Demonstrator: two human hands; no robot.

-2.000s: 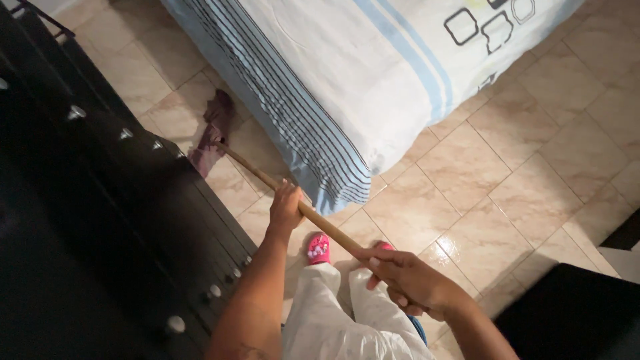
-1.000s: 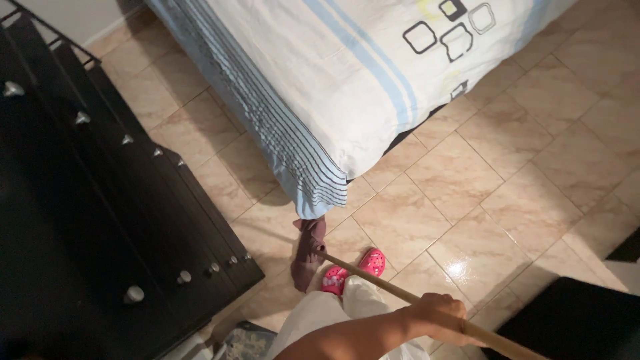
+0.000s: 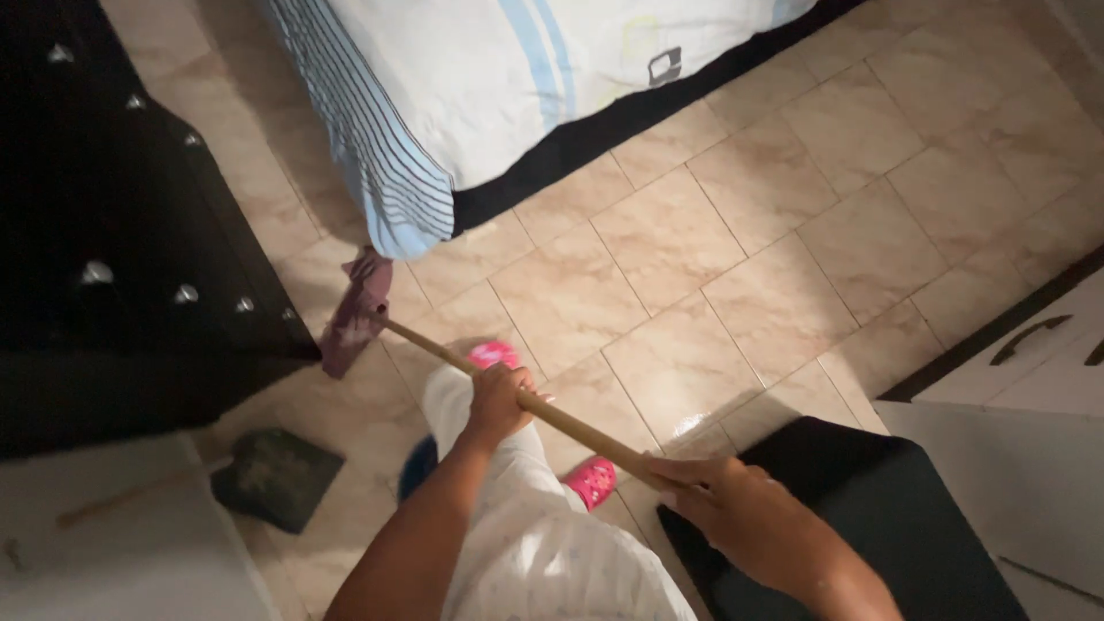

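A long wooden pole [image 3: 586, 431] runs slantwise across the view. My left hand [image 3: 504, 398] is closed around its middle, just above a pink shoe. My right hand [image 3: 711, 496] grips the pole near its upper end, beside a black piece of furniture. At the far end of the pole a purplish cloth [image 3: 355, 323] is wrapped around the head and lies on the tiled floor, between the corner of the dark drawer unit and the hanging edge of the bedspread [image 3: 410, 211]. The cloth hides the head itself.
A bed with a white and blue cover [image 3: 483, 78] stands at the top. The black drawer unit [image 3: 138, 198] with metal knobs is at left. A dustpan [image 3: 280, 479] lies lower left. A black box-like piece [image 3: 862, 517] and white drawers [image 3: 1018, 371] stand at right.
The cloth-wrapped head has moved from beside the shoes, one second ago, to near the drawer unit's corner. My feet stand farther apart. The dustpan is now in full view.
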